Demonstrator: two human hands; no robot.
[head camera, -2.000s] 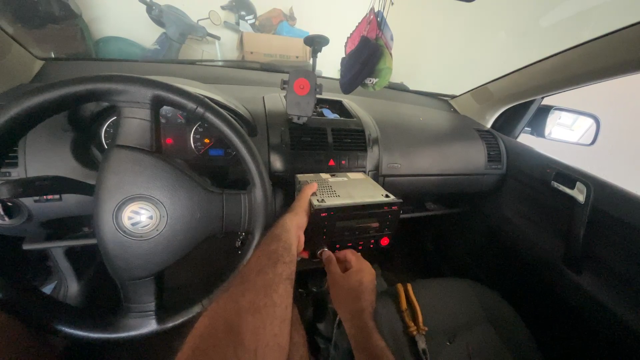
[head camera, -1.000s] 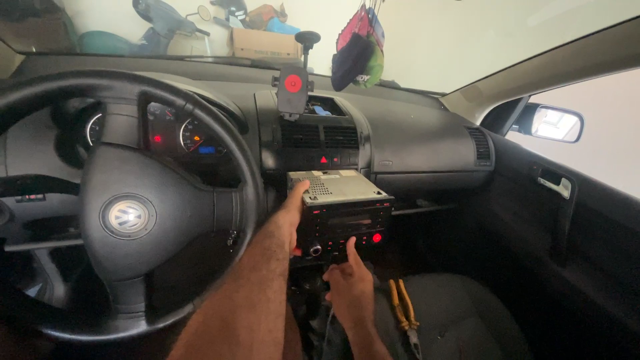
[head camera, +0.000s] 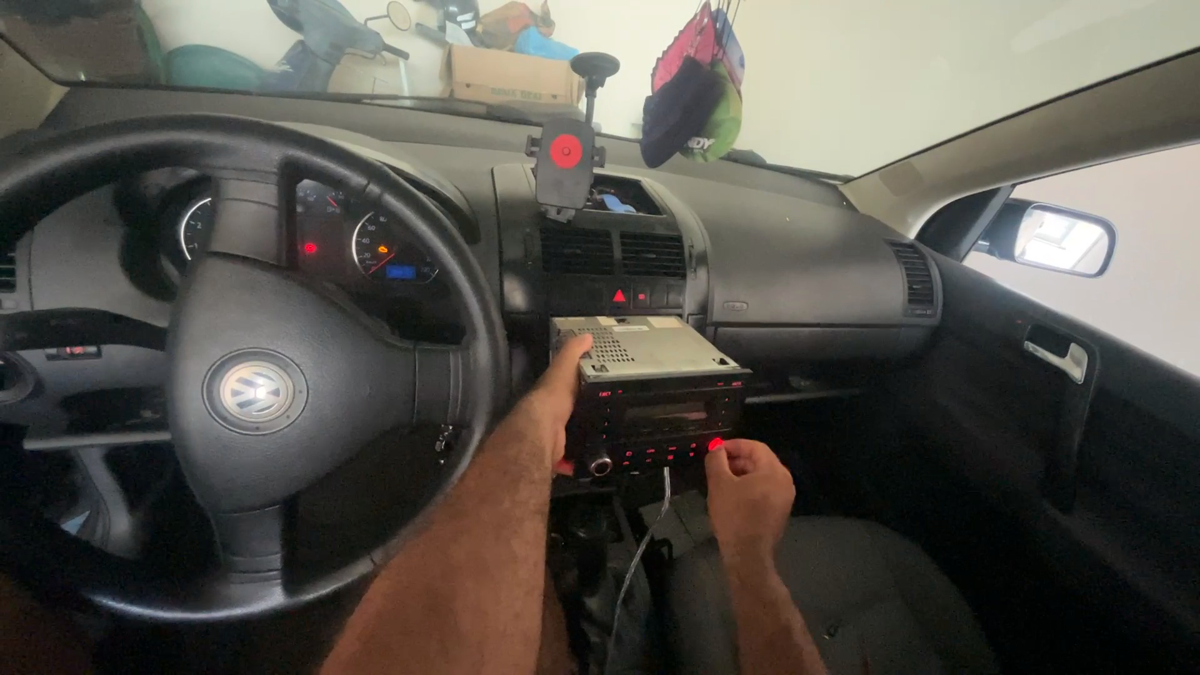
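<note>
A car stereo head unit (head camera: 664, 412) with a bare metal top sits pulled out of the centre dash, its front buttons lit red. My left hand (head camera: 569, 384) grips its left side, thumb on the top edge. At the lower right of the faceplate, my right hand (head camera: 748, 483) has its thumb and finger on a red-lit round knob (head camera: 716, 444). A silver knob (head camera: 600, 465) is at the lower left. Below the unit a pale cable (head camera: 642, 548) hangs down past the gear lever area.
The steering wheel (head camera: 258, 394) fills the left. Above the radio are air vents (head camera: 614, 253) and a phone holder (head camera: 564, 169) on a suction arm. The passenger seat (head camera: 872, 591) lies at lower right, beside the door handle (head camera: 1057, 355).
My right hand has moved from the silver knob at the lower left, along the faceplate, to the red-lit knob at the right. My left hand stays on the unit.
</note>
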